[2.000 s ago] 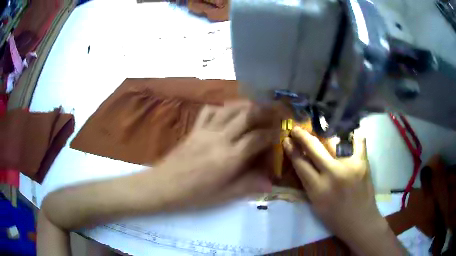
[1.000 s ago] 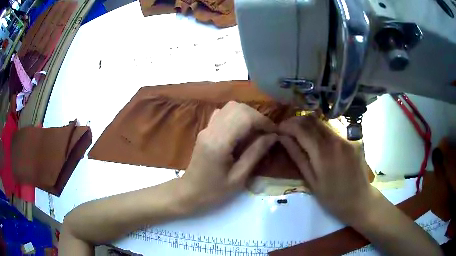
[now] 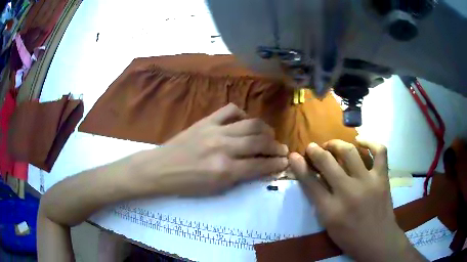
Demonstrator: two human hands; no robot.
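A brown gathered panel lies on the white tabletop, puckered near its far seam, its right part under the lit presser foot of the grey sewing machine head. My left hand lies over the panel's near edge, fingertips pinching the cloth edge. My right hand is beside it, its thumb and fingers on the same near edge, just in front of the foot. The fingertips of both hands nearly touch. The cloth under my palms is hidden.
Folded brown pieces hang at the left table edge by coloured cloth. Red-handled snips lie right of the head. A brown strip runs under my right wrist to a brown heap at right. A printed scale lines the near edge.
Both hands have moved from close to the needle towards me, onto the panel's near edge. The puckered cloth by the foot is now uncovered. The camera view has shifted somewhat.
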